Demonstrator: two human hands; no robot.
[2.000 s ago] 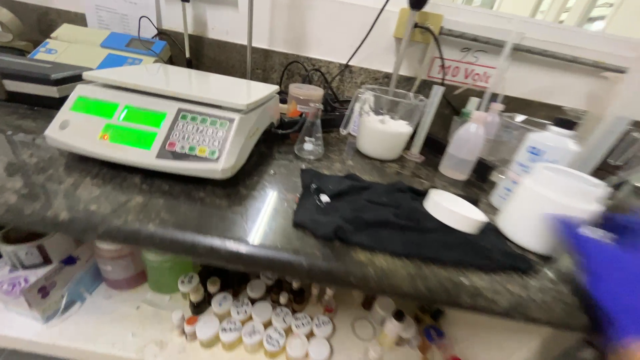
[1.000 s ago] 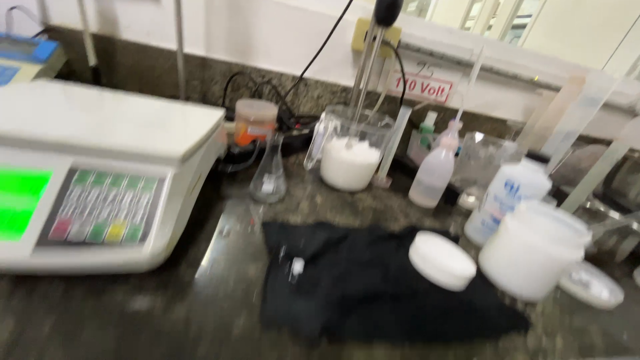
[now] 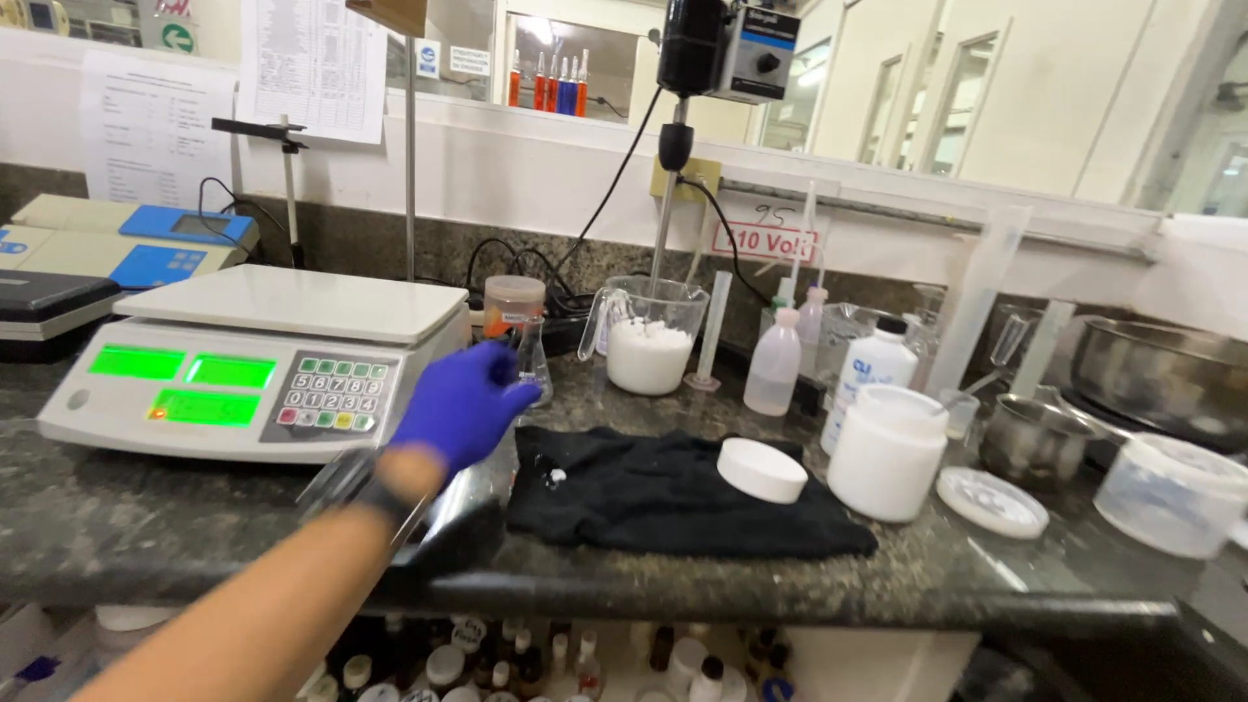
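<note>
My left hand (image 3: 473, 400), in a blue-violet glove with a dark band at the wrist, reaches in from the lower left. Its fingers are bent and apart, and the fingertips overlap a small glass Erlenmeyer flask (image 3: 533, 366); contact is unclear. Blurred clear material (image 3: 336, 483) shows beside the wrist. Right of the flask, a clear jug (image 3: 651, 346) holds white material under a stirrer's shaft (image 3: 666, 229). A white lid (image 3: 762, 470) lies on a black cloth (image 3: 673, 517), beside an open white jar (image 3: 889, 458). My right hand is out of view.
A digital scale (image 3: 244, 380) with green displays stands at left. Behind the cloth are a graduated cylinder (image 3: 715, 327) and a wash bottle (image 3: 773, 370). Metal pots (image 3: 1033, 448), a second white lid (image 3: 993, 502) and a clear tub (image 3: 1170, 497) stand right. Small bottles fill the shelf below.
My gloved left hand has come into view near the flask. A blue-violet shape at the right edge two seconds ago is gone from view. The view has shifted and takes in more of the wall.
</note>
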